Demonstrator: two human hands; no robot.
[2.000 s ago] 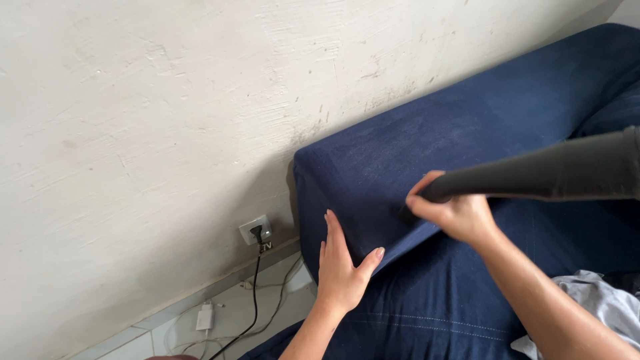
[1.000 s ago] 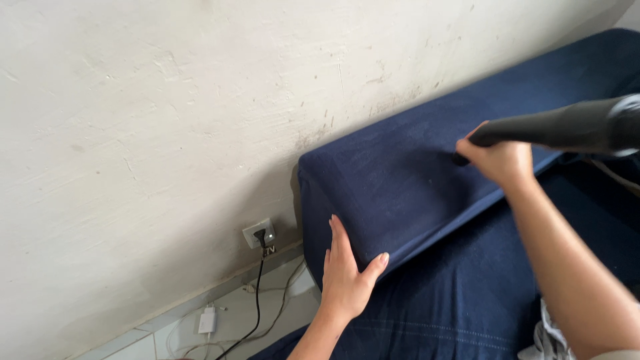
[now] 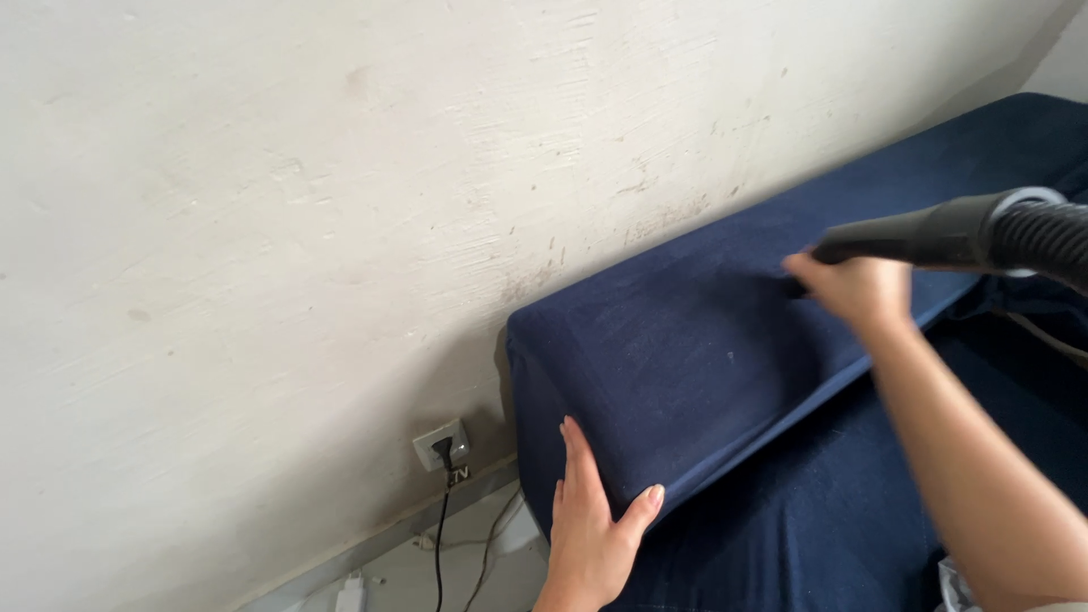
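My right hand (image 3: 858, 289) grips the black plastic wand of a vacuum cleaner (image 3: 918, 234), whose ribbed hose (image 3: 1041, 234) runs off at the right edge. The wand's dark tip is at the top of a sofa part covered in navy blue fabric (image 3: 680, 348), mostly hidden by my fingers and blurred. My left hand (image 3: 591, 518) lies with thumb and fingers spread against the near end corner of that covered part, holding nothing. Small pale specks show on the fabric between the hands.
A rough white wall (image 3: 297, 212) with scuff marks runs behind the sofa. A wall socket (image 3: 442, 444) holds a black plug, its cord (image 3: 440, 544) hanging to the tiled floor. A white adapter (image 3: 350, 592) and cables lie there. The blue-covered seat (image 3: 765, 527) is below.
My right hand has moved the vacuum wand right and away along the top of the blue sofa part. My left hand has stayed at the corner.
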